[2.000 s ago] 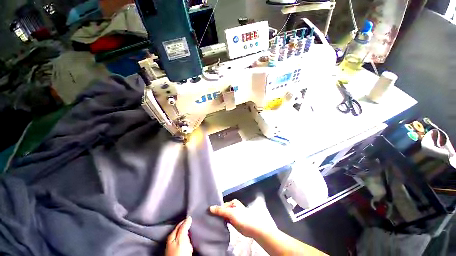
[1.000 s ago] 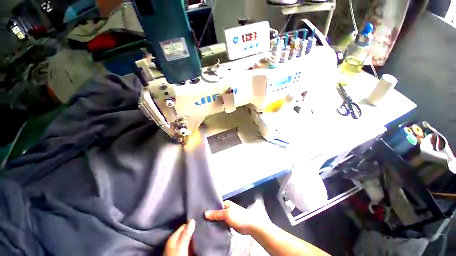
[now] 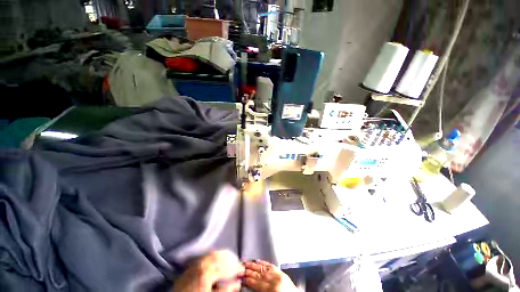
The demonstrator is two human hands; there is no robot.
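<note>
Grey-purple fabric spreads from the left to the sewing machine. Its folded edge runs from under the lit needle area toward me. My right hand is at the bottom edge of the picture, its fingers on the folded band. My left hand is blurred, on the cloth just left of the band, fingertips close to my right hand. Both hands are partly cut off by the picture's edge. The needle tip is hidden by glare.
Scissors and a loose thread cone lie on the table at the right, near a bottle. A teal device stands at the machine head. Two thread cones stand behind. Fabric piles and bins are at the back left.
The view has tilted up and turned left, so the machine sits lower and further right. My left hand has moved up onto the cloth and is blurred. My right hand remains at the folded band.
</note>
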